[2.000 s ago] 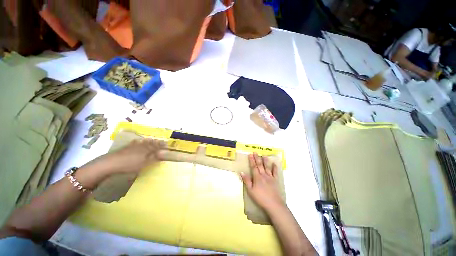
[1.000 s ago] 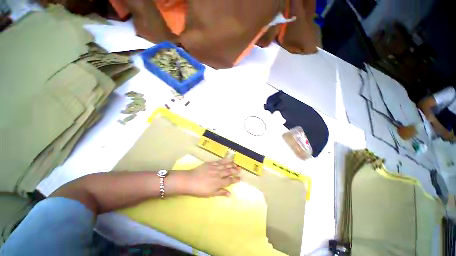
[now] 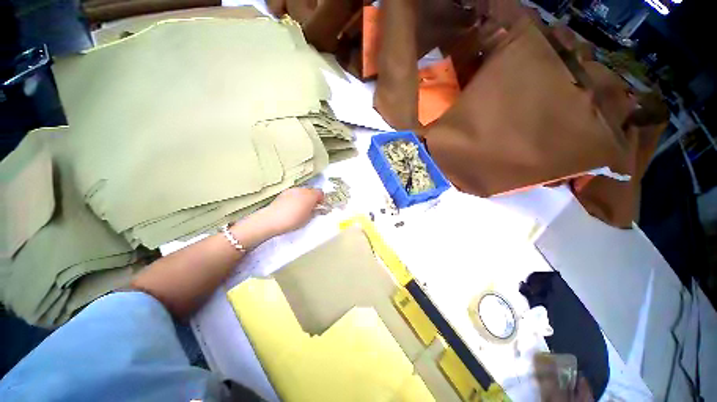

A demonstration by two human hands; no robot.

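A khaki panel (image 3: pixel 334 275) with yellow lining (image 3: pixel 330 353) lies along the yellow guide strip (image 3: pixel 385 253), which has a black middle band and two raised yellow blocks. My left hand (image 3: pixel 297 209) is left of the guide, its fingertips at a small pile of khaki tabs (image 3: pixel 338 193); I cannot tell if it grips one. The glue bottle (image 3: pixel 560 369) is at the lower right, beside the black cloth (image 3: pixel 578 326). A blurred brown, skin-like shape, probably my right hand (image 3: pixel 580 390), overlaps the bottle at the picture's bottom edge; its grip is unclear.
A blue bin (image 3: pixel 379 163) full of tabs stands behind the tab pile. Stacked khaki panels (image 3: pixel 181 118) lie left. Brown panels with orange lining (image 3: pixel 511 110) stand at the back. A tape roll (image 3: pixel 474 316) and crumpled white tissue (image 3: pixel 534 323) lie right of the guide.
The view has swung left. My left hand has moved off the panel to the loose tabs. The lining's upper edge is now folded lower, baring more khaki than two seconds ago.
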